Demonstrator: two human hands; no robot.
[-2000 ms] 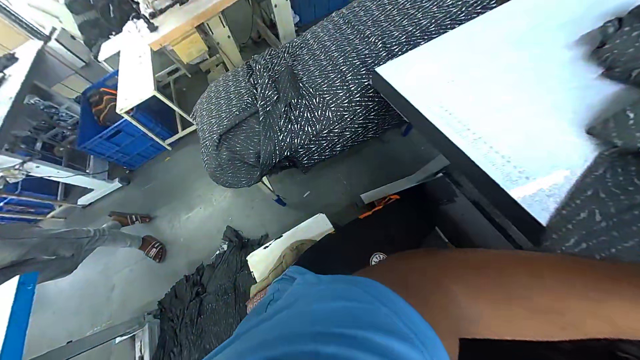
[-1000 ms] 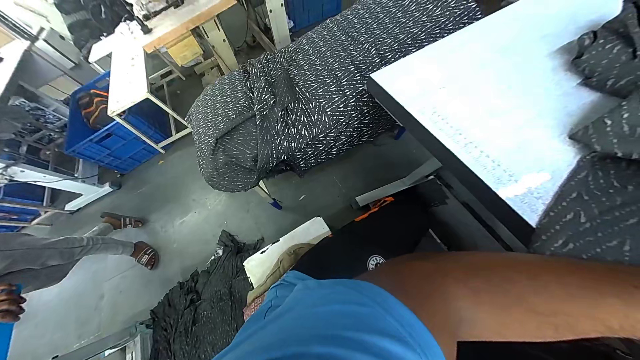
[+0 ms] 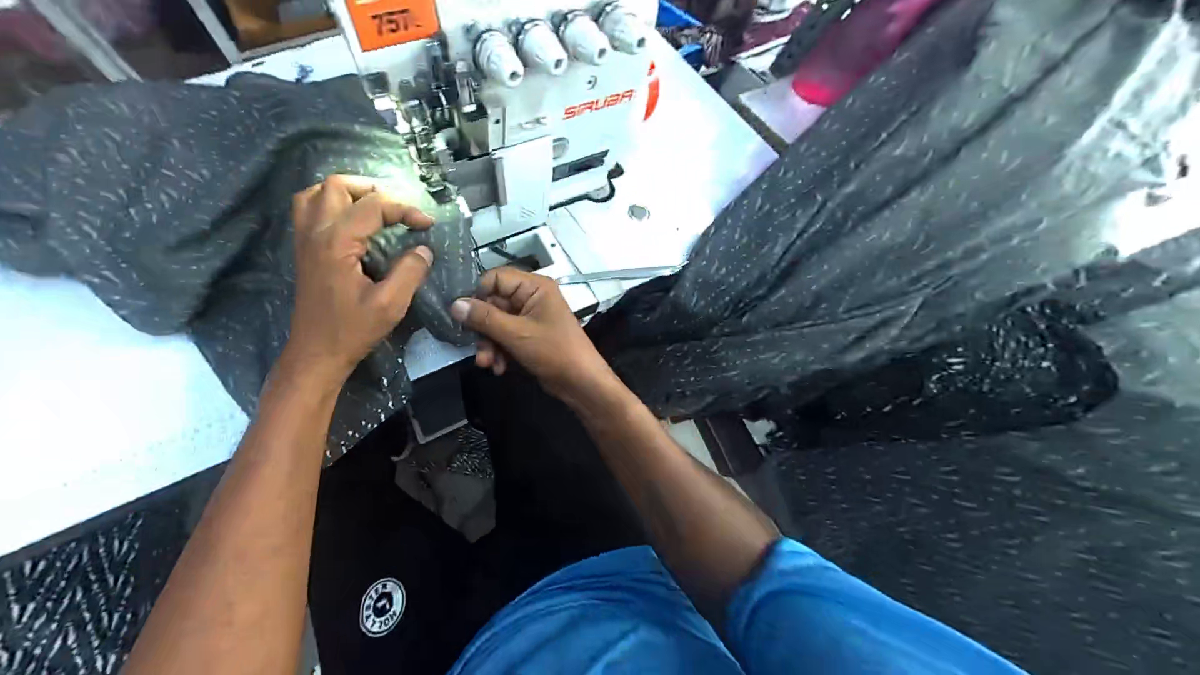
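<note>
A dark grey fabric piece with white flecks lies over the machine bed, its edge by the needle area of a white Siruba overlock sewing machine. My left hand rests on this fabric just in front of the lit presser foot area, thumb and fingers apart. My right hand pinches the fabric's near edge between thumb and fingers, to the right of and a little below my left hand. The part of the fabric under my left palm is hidden.
A large heap of similar flecked grey fabric hangs and lies at the right of the machine. The white table top extends on the left. Patterned black-and-white cloth is at the lower left. Thread tension knobs top the machine.
The view has swung from the floor, table side and a person's legs to the sewing machine. Both my hands are now in view at the fabric.
</note>
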